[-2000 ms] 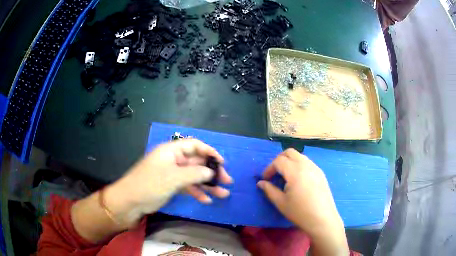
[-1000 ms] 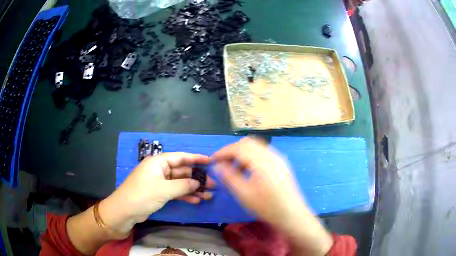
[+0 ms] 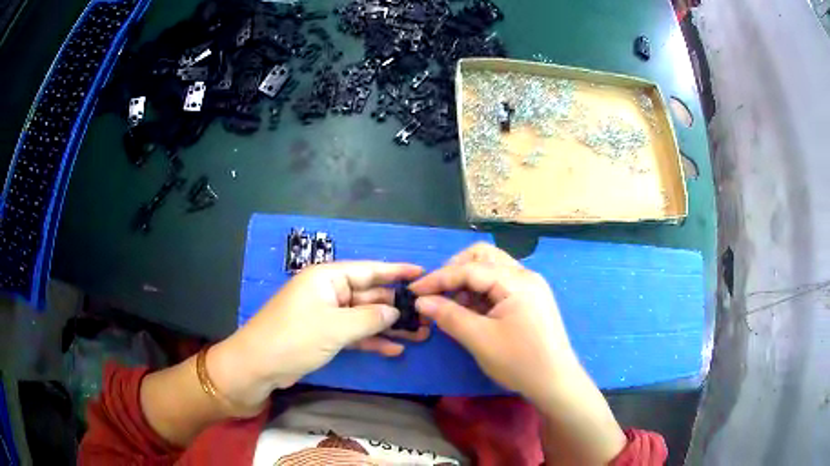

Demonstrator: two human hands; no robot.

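My left hand (image 3: 341, 309) holds a small black plastic unit (image 3: 406, 308) between thumb and fingers above the blue board (image 3: 619, 314). My right hand (image 3: 496, 314) has its thumb and fingertips at the right side of the same unit. Whether the right fingertips also pinch a small part cannot be seen. Assembled black units (image 3: 298, 250) with shiny tops stand close together on the board's upper left, just behind my left hand.
A yellowish spring tray (image 3: 582, 173) with silvery scatter and a black piece lies behind the board. Piles of black parts (image 3: 246, 73) spread across the back. A filled board (image 3: 64, 118) lies far left. A stray black piece (image 3: 642, 47) lies back right.
My right hand has moved left from over the board to the unit in my left hand. The left hand keeps hold of the unit. The camera view has shifted.
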